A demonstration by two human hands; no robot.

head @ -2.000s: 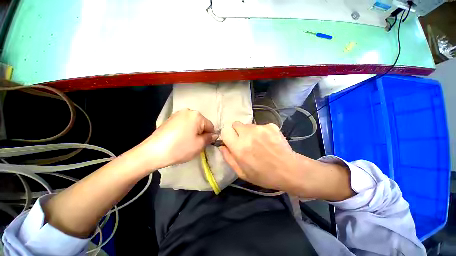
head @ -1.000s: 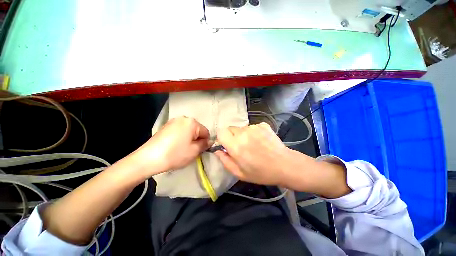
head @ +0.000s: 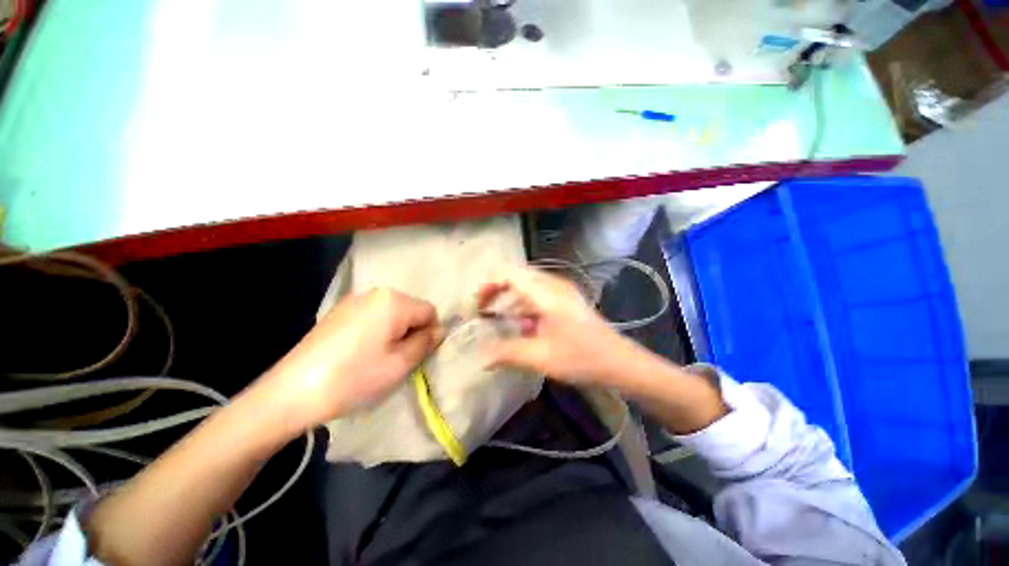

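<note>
A beige fabric workpiece (head: 443, 265) hangs from below the table edge onto the lap. A yellow strip (head: 438, 420) lies on its lower part. My left hand (head: 382, 343) pinches the fabric near its middle, with the fingers curled. My right hand (head: 559, 337) is just right of it, thumb and fingers parted, blurred. A small dark and pinkish-red tool, perhaps thread snips (head: 522, 324), lies in my right hand. A pale line of seam or thread runs between the hands.
The pale green table with a red edge (head: 443, 208) is in front. A blue pen-like tool (head: 655, 115) and a white sewing machine (head: 620, 44) are on it. A blue crate (head: 874, 332) stands at right. Cream strap loops (head: 122, 389) hang at left.
My right hand has moved away from my left and its fingers have opened, showing the pinkish-red tool. My left hand still pinches the fabric. The whole view has shifted slightly.
</note>
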